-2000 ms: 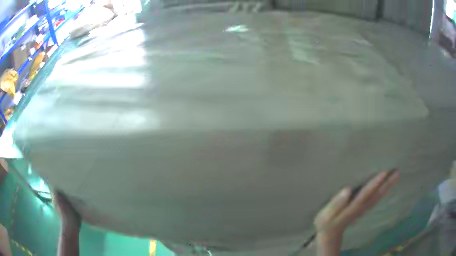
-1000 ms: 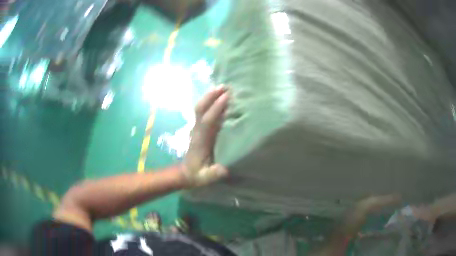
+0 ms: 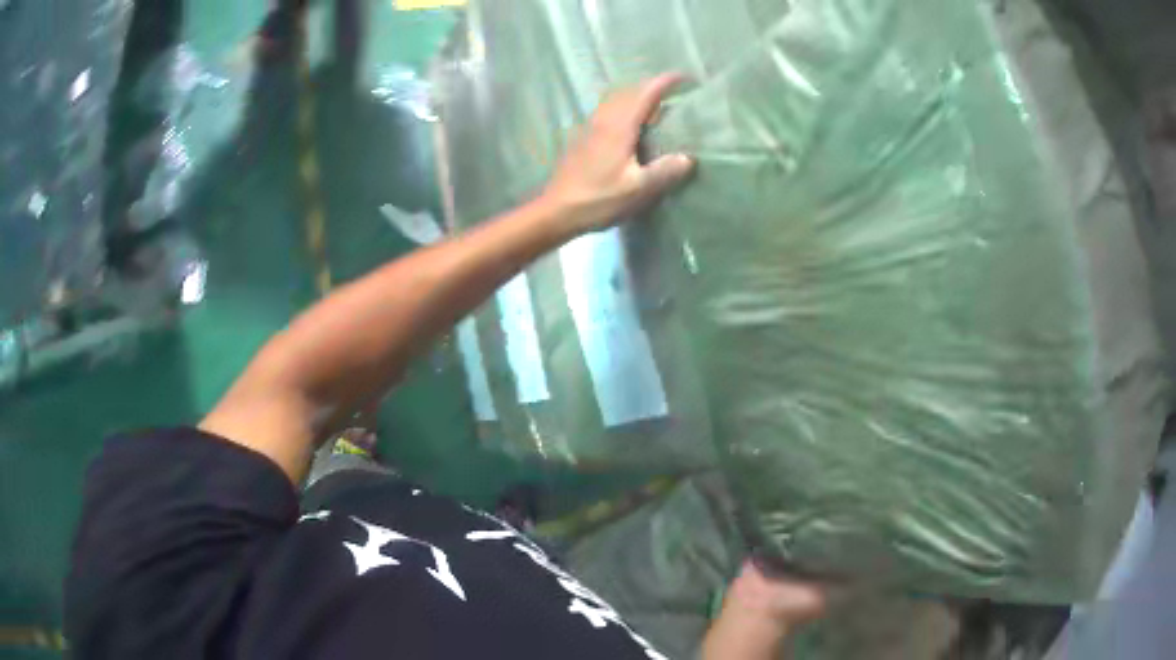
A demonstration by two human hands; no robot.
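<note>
A large wrapped bale point(image 3: 890, 297) in crinkled, shiny grey-green sack fills the right of the view and stands tilted. My left hand point(image 3: 626, 161) grips its upper left edge, thumb and fingers apart on the edge. My right hand point(image 3: 774, 600) holds its lower edge near the bottom; its fingertips are hidden at the bale. Another grey-green wrapped surface point(image 3: 535, 322) with pale strips lies just left of the bale, partly under my left forearm.
Green floor point(image 3: 245, 348) with a yellow-black line point(image 3: 310, 181) runs down the left. Shiny dark wrapped material point(image 3: 78, 168) is at the far left. A crumpled grey-green sack point(image 3: 658, 554) lies near my body at the bottom.
The bale has turned so its crinkled face now faces me. My left hand has moved up and right along its edge. My right hand, blurred before, now shows at the bottom edge.
</note>
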